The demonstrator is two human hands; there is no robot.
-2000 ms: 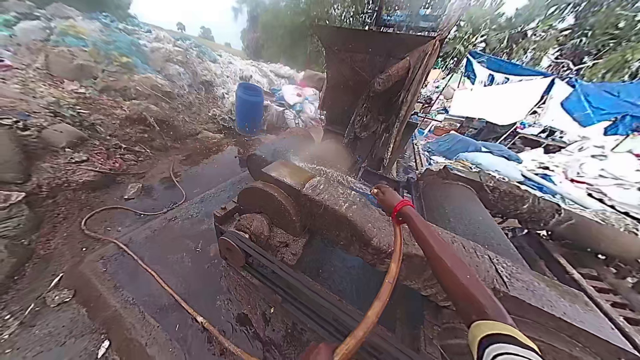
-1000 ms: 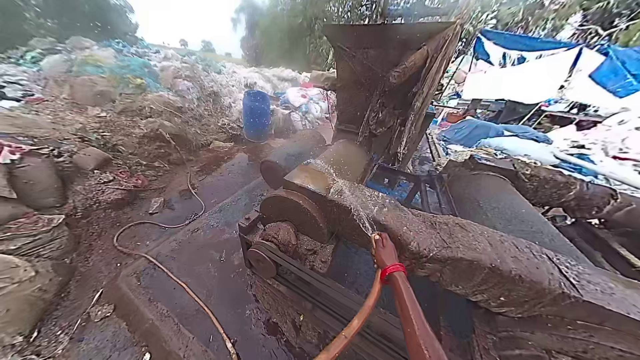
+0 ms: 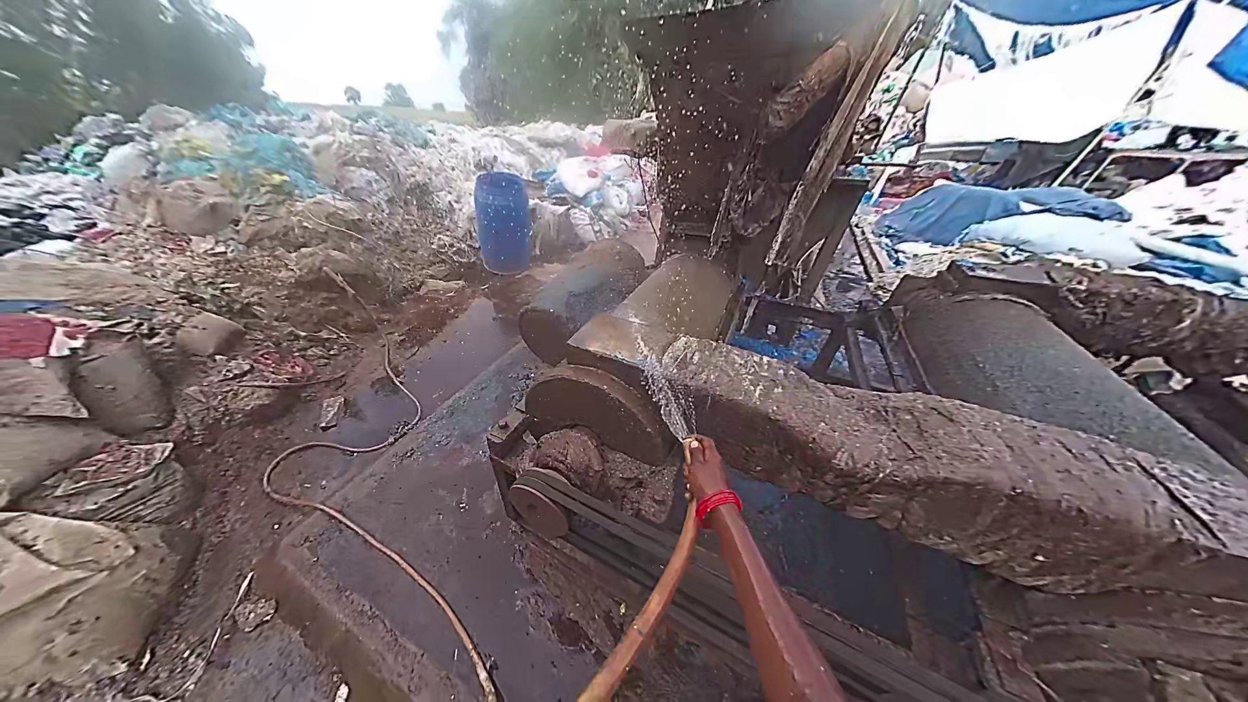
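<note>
My right hand, with a red band at the wrist, grips the end of an orange-brown hose. Water sprays from its mouth toward a muddy metal cylinder, and drops fly up in front of a rusty metal hopper. Just below the cylinder are a round metal disc and a pulley with drive belts. A long mud-covered cover lies right of my hand. My left hand is out of view.
The hose's thinner length curves over the wet concrete slab. A blue plastic drum stands behind, near heaps of plastic waste. Muddy sacks lie at the left. A large pipe-like cylinder and tarpaulins are at the right.
The spray has shifted from the top of the cylinder to its near end, close to the disc. Drops now rise before the hopper. My right hand keeps hold of the hose; the view has shifted.
</note>
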